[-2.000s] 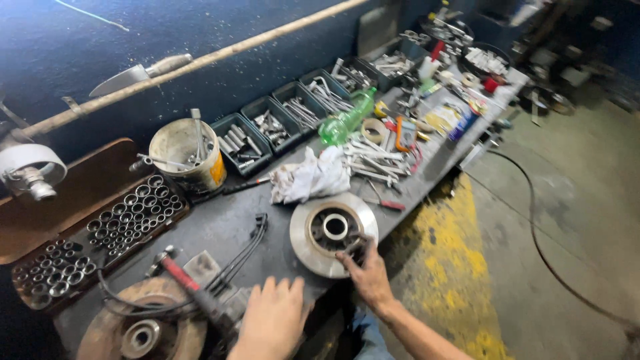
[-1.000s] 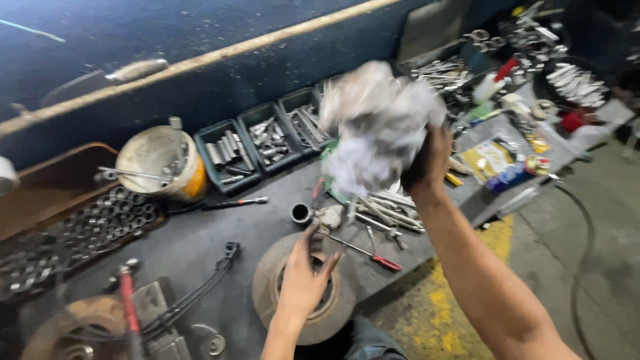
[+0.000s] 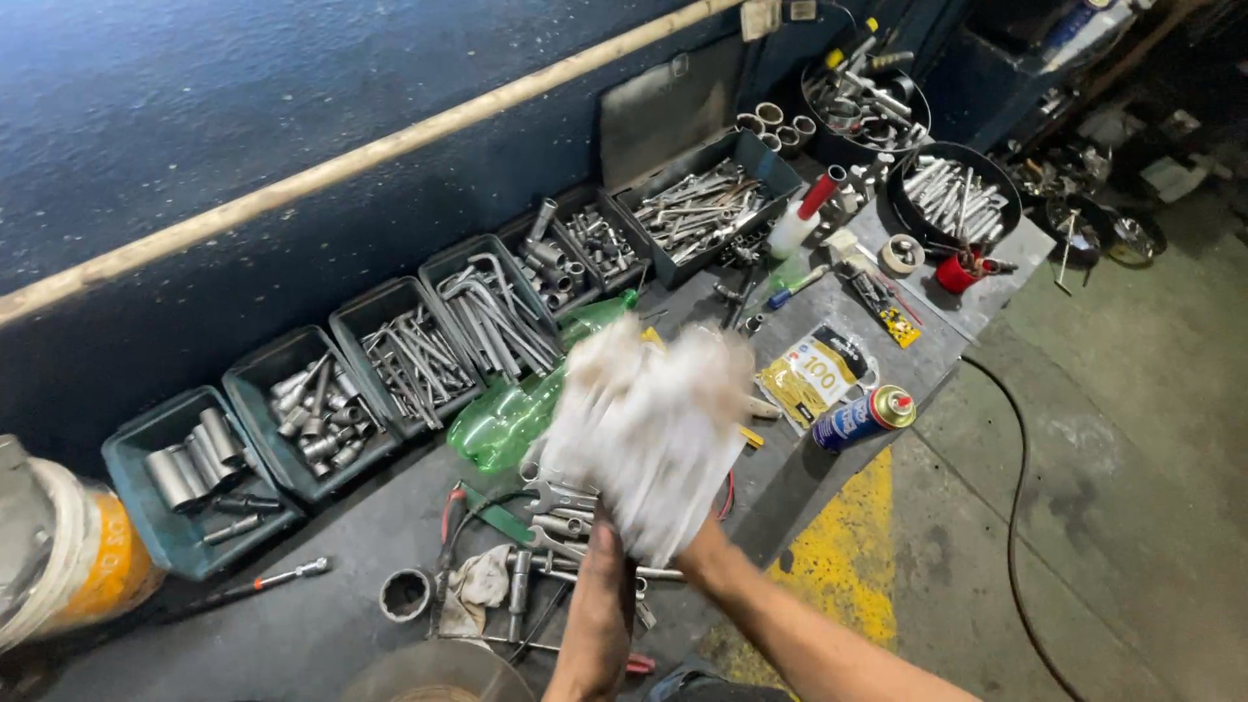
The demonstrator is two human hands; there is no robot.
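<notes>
A white rag, blurred by motion, is bunched between my two hands over the workbench. My left hand comes up from below and grips its lower edge. Behind and beneath the cloth is my right hand, with its fingers mostly covered. Under the rag lie combination wrenches and a green plastic bottle. A large socket stands near a small dirty cloth, left of my hands. Part of a brake disc shows at the bottom edge.
Bins of sockets, hex keys and wrenches line the wall. A bucket stands at the left. An aerosol can is near the bench's front edge, beside a printed packet. A hose lies on the floor.
The rag lay on the bench two seconds ago; one second ago my right hand held it up. Now my left hand, earlier over the brake disc, is on it too. The view has swung right.
</notes>
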